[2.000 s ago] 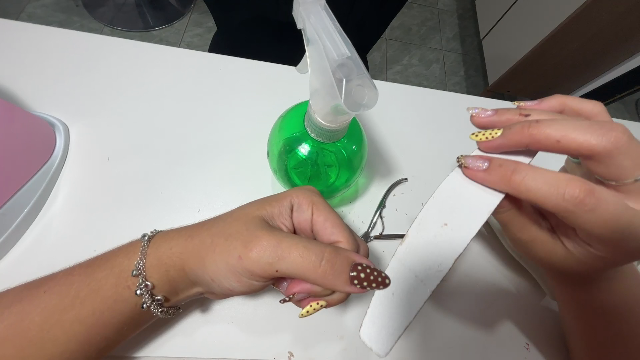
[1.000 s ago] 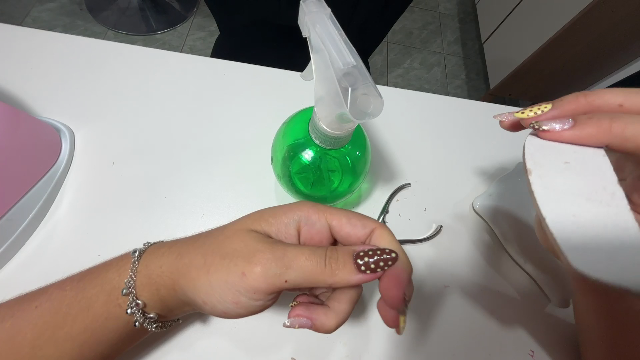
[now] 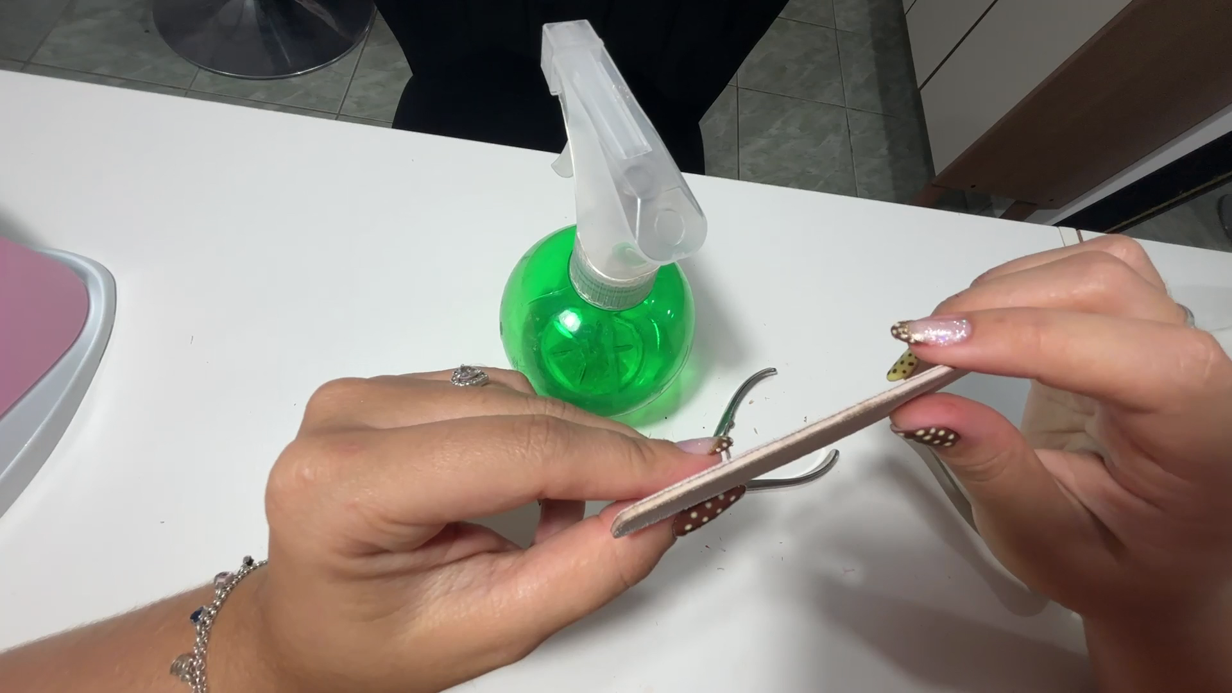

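Observation:
A nail file [image 3: 789,450], seen nearly edge-on, slants between my two hands. My left hand [image 3: 452,500] pinches its lower left end between thumb and forefinger, with a brown dotted thumbnail beneath it. My right hand [image 3: 1088,404] holds its upper right end between thumb and fingers. Metal cuticle nippers [image 3: 741,399] lie on the white table behind the file, their handles spread and their jaws hidden. Behind my left hand stands a round spray bottle of green liquid [image 3: 597,337] with a clear trigger head.
A pink and pale grey device [image 3: 72,318] sits at the left edge of the white table [image 3: 241,221]. A pale object, partly hidden, lies under my right hand. Across the table is a person in black clothing [image 3: 549,106]. Fine debris dots the tabletop.
One second ago only my right hand held the file, at the right; now it reaches between both hands and is turned edge-on. My left hand's fingers have closed on its lower end.

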